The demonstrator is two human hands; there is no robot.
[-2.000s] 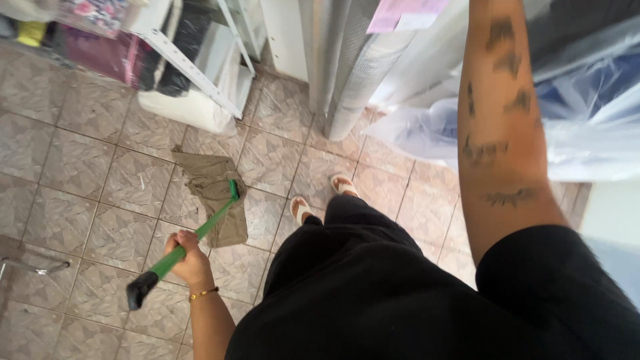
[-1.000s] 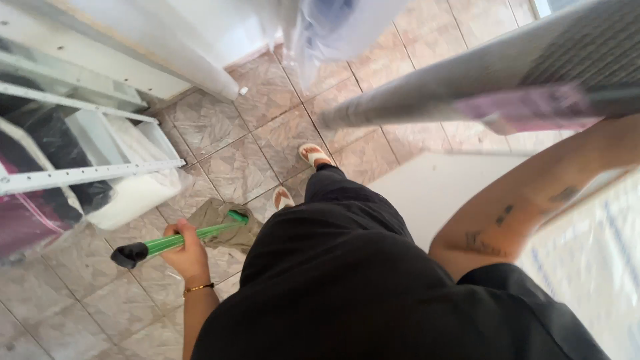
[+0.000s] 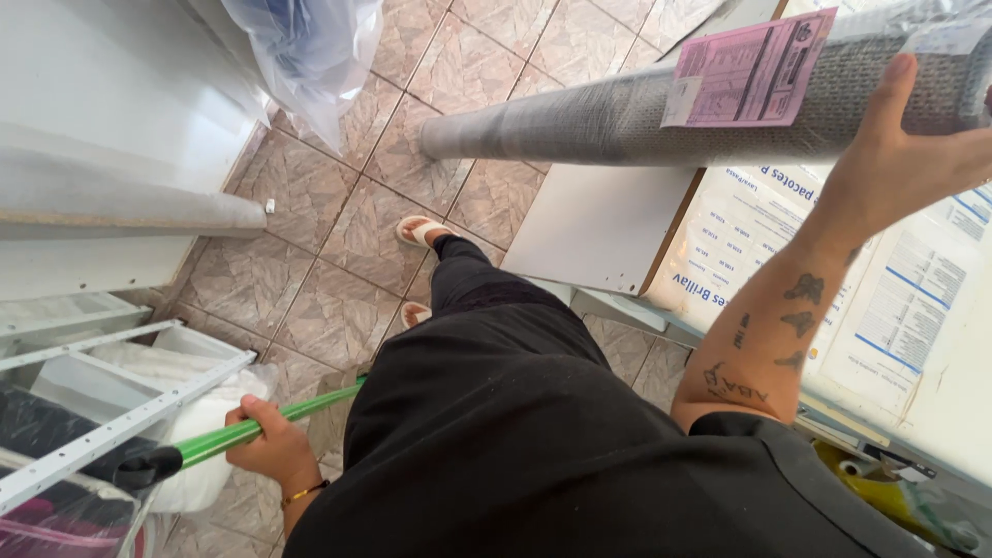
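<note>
My left hand [image 3: 271, 438] is closed around a green pole [image 3: 225, 438] with a black end cap, and the pole slants down toward the floor. Part of a greenish-brown cloth [image 3: 329, 415] lies on the tiles near its far end, mostly hidden by my clothes. At the upper right, my right hand [image 3: 911, 147] holds the upper end of a long grey woven roll [image 3: 620, 116] wrapped in clear plastic. A pink printed paper [image 3: 752, 70] is fixed to the roll, whose lower end reaches down toward the tiled floor.
A counter [image 3: 930, 310] with printed sheets under plastic stands at the right. A white metal shelf [image 3: 116, 426] holding bagged textiles is at the lower left. Another grey roll [image 3: 132, 213] leans at the left, near a hanging plastic-covered item [image 3: 318, 54]. My sandalled feet are on the tiles.
The view has turned strongly. The counter with printed sheets has come into fuller view, and my right hand on the wrapped roll now shows. My left hand keeps hold of the green pole.
</note>
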